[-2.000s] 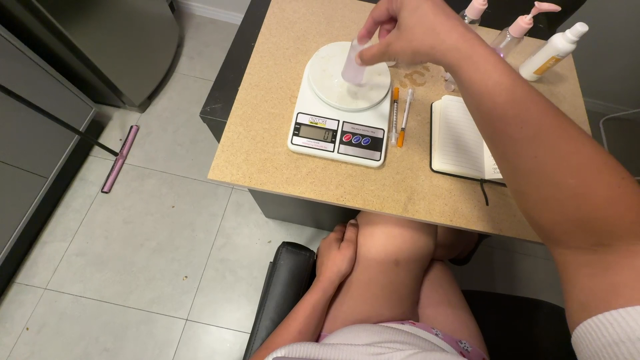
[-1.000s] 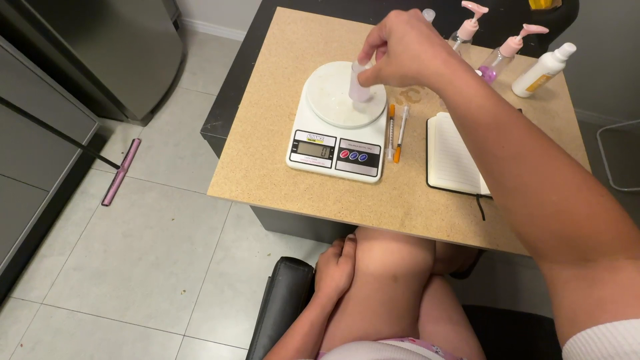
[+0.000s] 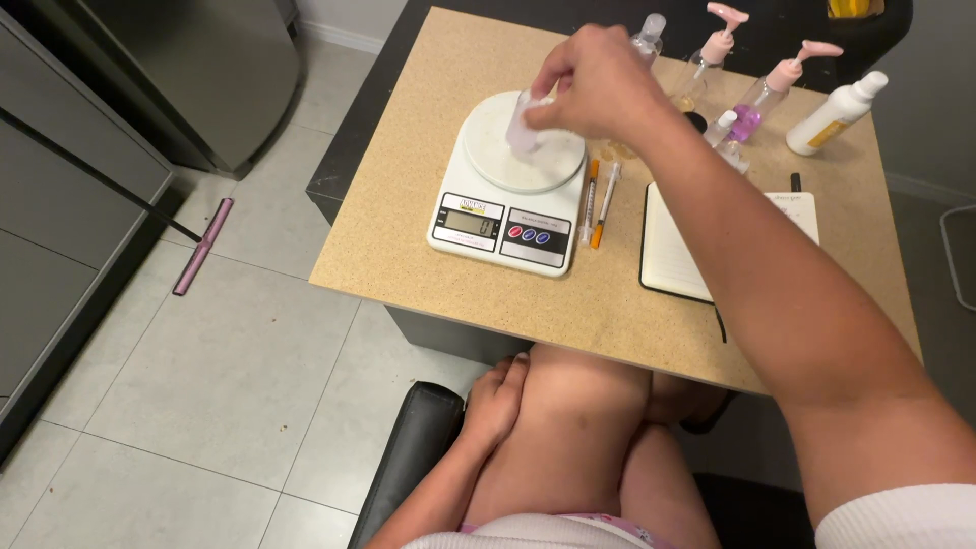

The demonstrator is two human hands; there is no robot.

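My right hand [image 3: 598,84] grips a small translucent plastic container [image 3: 522,126] over the round plate of a white digital kitchen scale [image 3: 499,206]. Whether the container touches the plate I cannot tell. The scale's display reads 0. Just right of the scale lie two thin syringes, one [image 3: 590,202] with its orange cap toward the back, the other [image 3: 606,206] with its orange cap toward me. My left hand [image 3: 494,400] rests on my thigh, below the table edge, holding nothing. An open lined notebook [image 3: 675,252] lies partly under my right forearm.
At the board's back right stand a clear bottle [image 3: 646,46], two pink pump bottles [image 3: 701,72] [image 3: 762,99], a small bottle [image 3: 719,128] and a white spray bottle [image 3: 831,118]. A black chair armrest [image 3: 415,457] is by my left arm. A pink squeegee [image 3: 203,245] lies on the floor.
My right hand has lowered a little and tilted the container over the scale plate. My left hand stays on my thigh.
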